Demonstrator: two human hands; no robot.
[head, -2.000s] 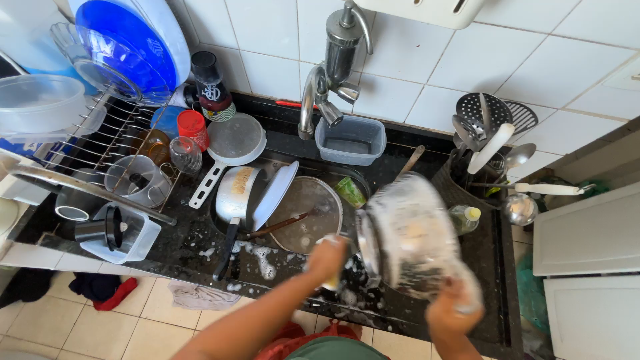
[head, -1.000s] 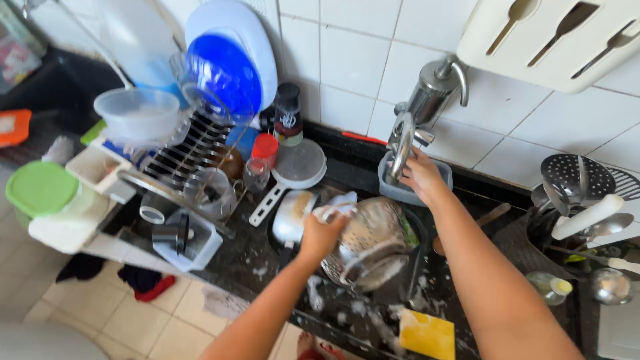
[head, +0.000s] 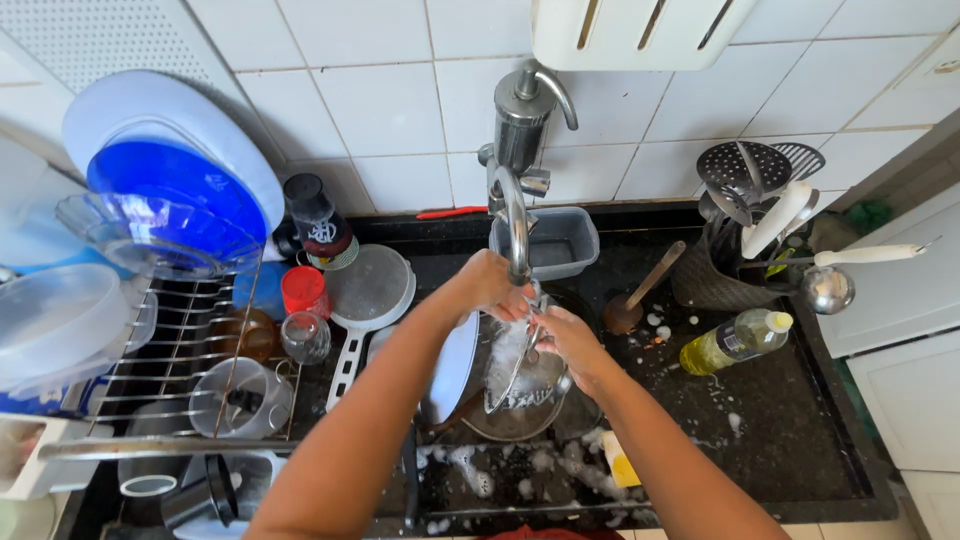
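Under the spout of the metal faucet [head: 516,225], my left hand [head: 491,289] and my right hand [head: 566,341] meet at a shiny metal piece held in the water; its exact kind cannot be told, as fingers cover part of it. Foamy water falls below them. Beneath lie a glass pan lid [head: 517,427] with a metal rim and a pale blue-white plate [head: 454,371] in the sink. A yellow sponge [head: 621,466] rests on the front edge of the sink, beside my right forearm.
Left stands a wire dish rack [head: 169,375] with plates and bowls. A grey plastic tub [head: 559,244] sits behind the faucet. On the right are a wooden-handled plunger-like tool [head: 624,311], an oil-coloured soap bottle [head: 739,341] and a utensil basket [head: 712,270].
The metal colander that my left hand held is no longer seen in my hands. My right hand has come from the faucet to beside my left hand, below the spout.
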